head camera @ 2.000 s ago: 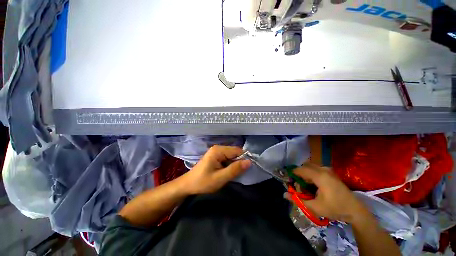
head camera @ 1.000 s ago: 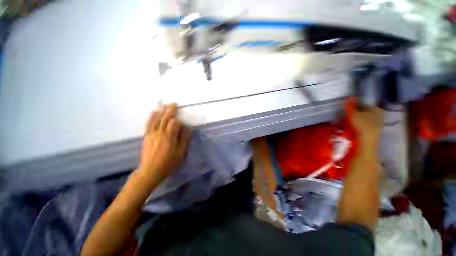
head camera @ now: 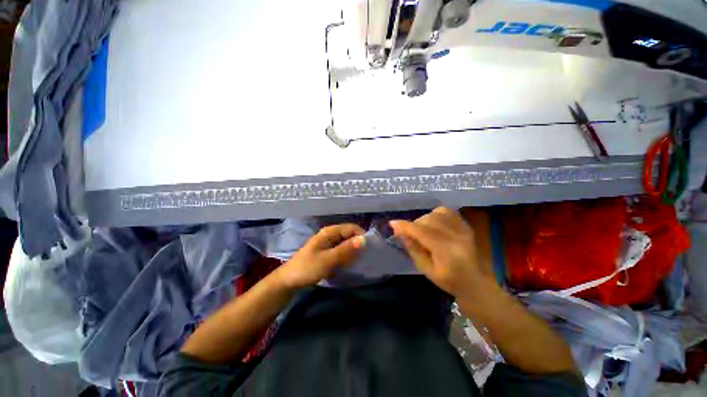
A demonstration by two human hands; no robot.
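My left hand (head camera: 324, 254) and my right hand (head camera: 440, 246) are close together below the table's front edge, over my lap. Between them a piece of blue-grey cloth (head camera: 378, 256) is pinched by the fingertips of both hands. The cloth hangs down between the hands; its far part is hidden by the table edge and fingers. Scissors with red and green handles (head camera: 657, 169) lie at the table's right edge, touched by no hand.
The sewing machine head (head camera: 496, 29) stands at the top. Small dark red snips (head camera: 591, 133) lie right of the needle area. A ruler band (head camera: 310, 190) runs along the front edge. Grey cloth strips (head camera: 45, 132) hang at left. A red bag (head camera: 566, 248) and heaped cloth (head camera: 155, 287) lie below.
The scissors have left my right hand and lie at the right table edge. My left hand has come down off the table front, my right hand back from the right, and both hold the cloth.
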